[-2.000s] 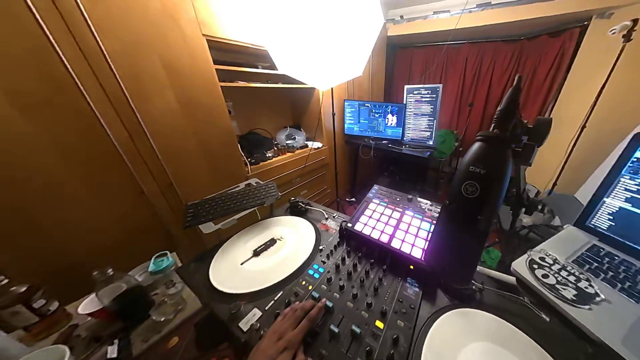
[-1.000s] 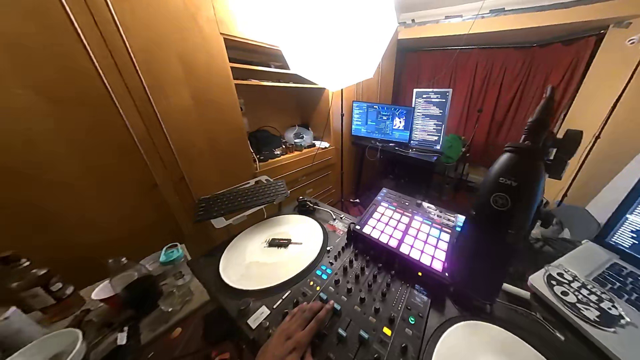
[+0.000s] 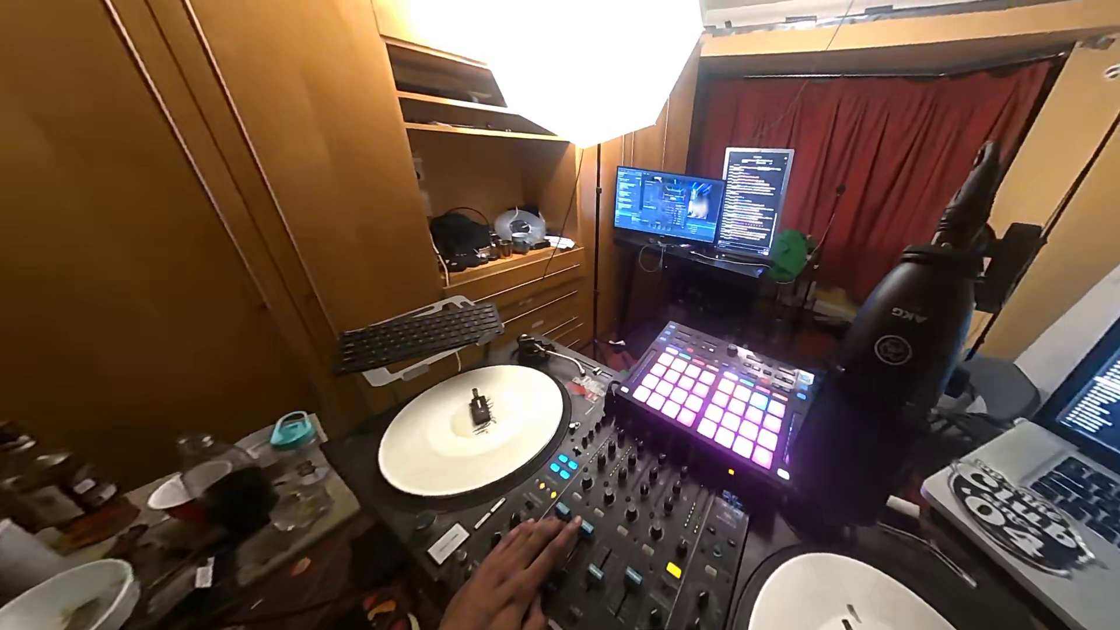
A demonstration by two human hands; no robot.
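Observation:
My left hand point(image 3: 516, 573) lies palm down on the lower left of a black DJ mixer point(image 3: 630, 516), its fingers slightly apart and fingertips by the fader caps point(image 3: 586, 527). It holds nothing visible; the thumb is mostly hidden. Left of the mixer is a turntable with a white disc point(image 3: 429, 446) bearing a dark graphic. Behind the mixer sits a pad controller point(image 3: 713, 402) with lit pink and white pads. A second white disc point(image 3: 840, 599) is cut off at the bottom right. My right hand is not in view.
A large black AKG microphone point(image 3: 910, 324) stands at the right, near a laptop point(image 3: 1032, 499). A black keyboard point(image 3: 420, 337) is raised behind the left turntable. Bottles, a red cup point(image 3: 188, 494) and a white bowl point(image 3: 74, 595) sit at the lower left.
The dark graphic on the left white disc has changed its angle, so the disc has turned. My left hand stays on the same part of the mixer.

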